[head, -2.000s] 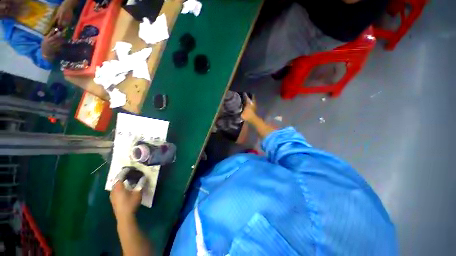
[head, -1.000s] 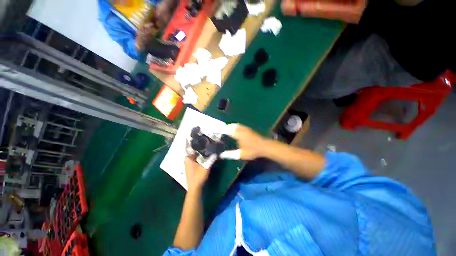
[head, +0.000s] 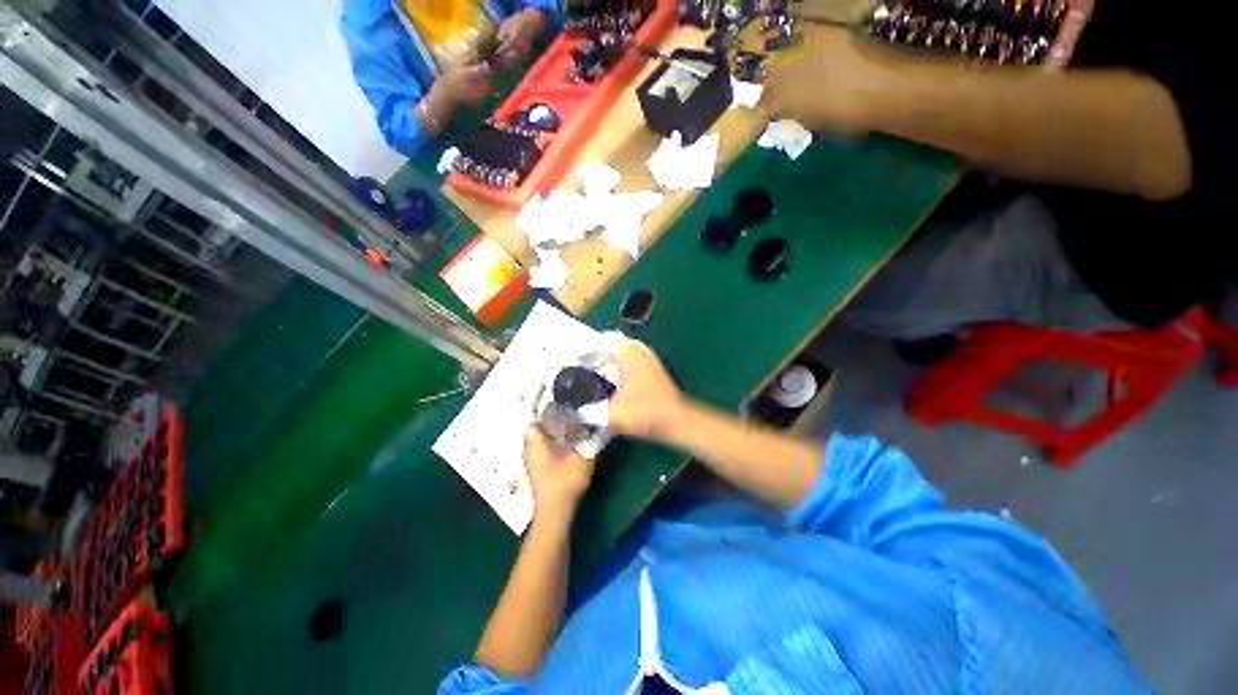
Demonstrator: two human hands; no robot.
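Observation:
My left hand (head: 557, 468) and my right hand (head: 644, 391) meet over a white paper sheet (head: 496, 432) on the green mat. Between them is a small black unit (head: 581, 386), likely a watch body, with a crumpled white wipe (head: 593, 441) around and below it. My left hand grips the wipe and unit from below. My right hand holds them from the right, with white coverings or wipe at its fingertips. Blur hides the exact finger contact. Another black rounded-square unit (head: 635, 304) lies on the mat above the sheet.
Crumpled wipes (head: 591, 217), an orange-edged box (head: 485, 278) and a black open box (head: 683, 95) stand beyond. Three black round pieces (head: 768, 259) lie on the mat. A metal post (head: 407, 315) slants left. A co-worker's arm (head: 978, 120) reaches in above a red stool (head: 1059, 394).
My right hand has come up from below the bench edge to join my left over the sheet. The bottle-like object on the sheet no longer shows. A co-worker's arm has entered top right.

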